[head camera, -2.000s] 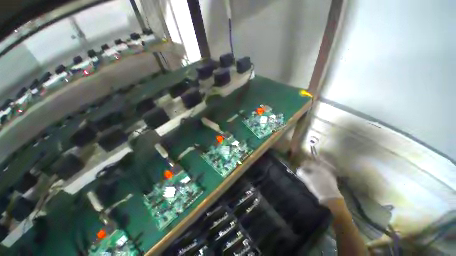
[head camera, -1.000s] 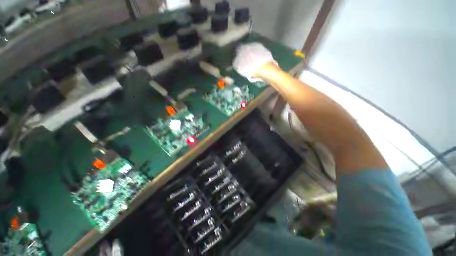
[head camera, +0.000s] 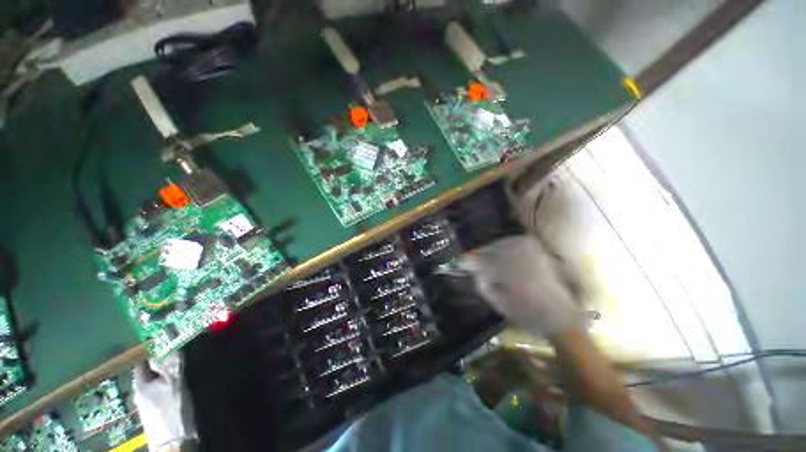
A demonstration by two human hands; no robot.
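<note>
Green circuit boards (head camera: 190,269) lie on the green-matted shelf, with orange spots and pale sticks at their back edges. A red light glows on the nearest large one. The black slotted tray (head camera: 305,380) is below the shelf's front edge, with rows of boards on edge. My right hand (head camera: 526,282), white-gloved, is over the tray's right part, its fingertips on the end of a board (head camera: 458,263); most of that board is hidden or blurred. My left hand (head camera: 162,402), white-gloved, is at the tray's left end, below the shelf edge; its grip is unclear.
The shelf's tan front edge (head camera: 353,243) runs diagonally above the tray. A black cable coil (head camera: 203,53) lies at the back. More boards (head camera: 102,406) are on a lower level at bottom left. A metal upright (head camera: 698,40) stands at the right, beside a yellow item (head camera: 631,86).
My right hand has come back from the shelf's far end to the tray. The farthest board there is gone from the shelf. The view has moved closer, and my left hand shows more clearly.
</note>
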